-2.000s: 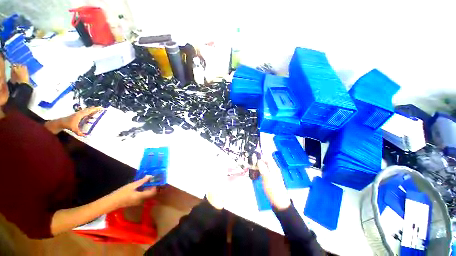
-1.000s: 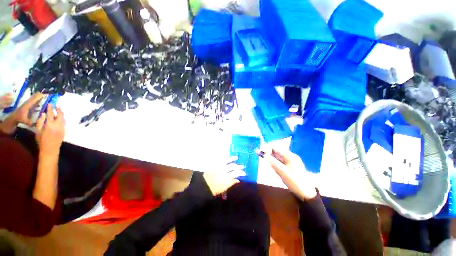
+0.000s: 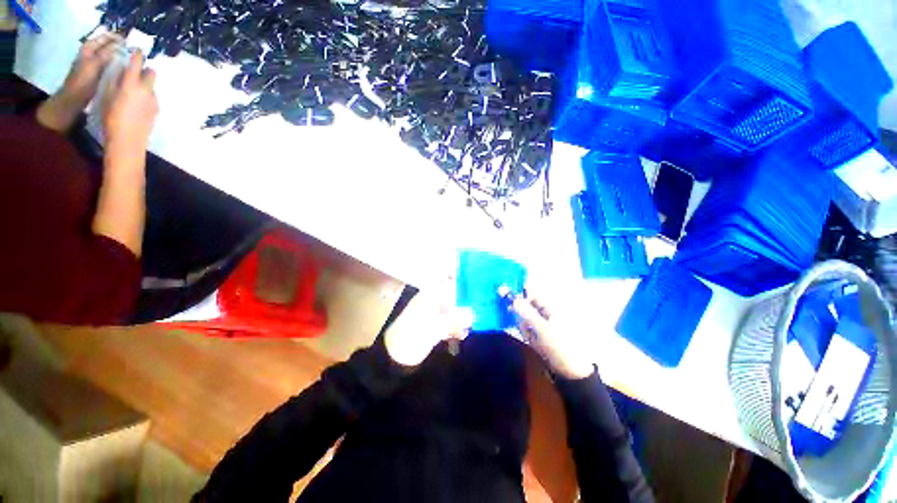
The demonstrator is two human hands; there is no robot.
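Note:
A blue insert tray [image 3: 488, 285] is held between my hands at the table's front edge, in front of my body. My left hand [image 3: 425, 324] grips its left side and is washed out by glare. My right hand [image 3: 541, 329] is at its right side, with the fingers on a small dark piece, possibly a cable end, at the tray's edge. The tray's recesses are blurred. The black cable heap [image 3: 393, 74] lies across the table beyond my hands.
Flat blue trays [image 3: 665, 312] and a smartphone [image 3: 673, 200] lie to the right, before tall tray stacks [image 3: 752, 88]. A grey basket [image 3: 762, 344] with packs stands at the right end. A neighbour's hands [image 3: 123, 93] hold a pale item at left. A red stool [image 3: 275, 290] is below.
The view has shifted. My right hand came from the table to the tray, which left the tabletop and is now held up between both hands. The neighbour's hands now hold something pale instead of blue.

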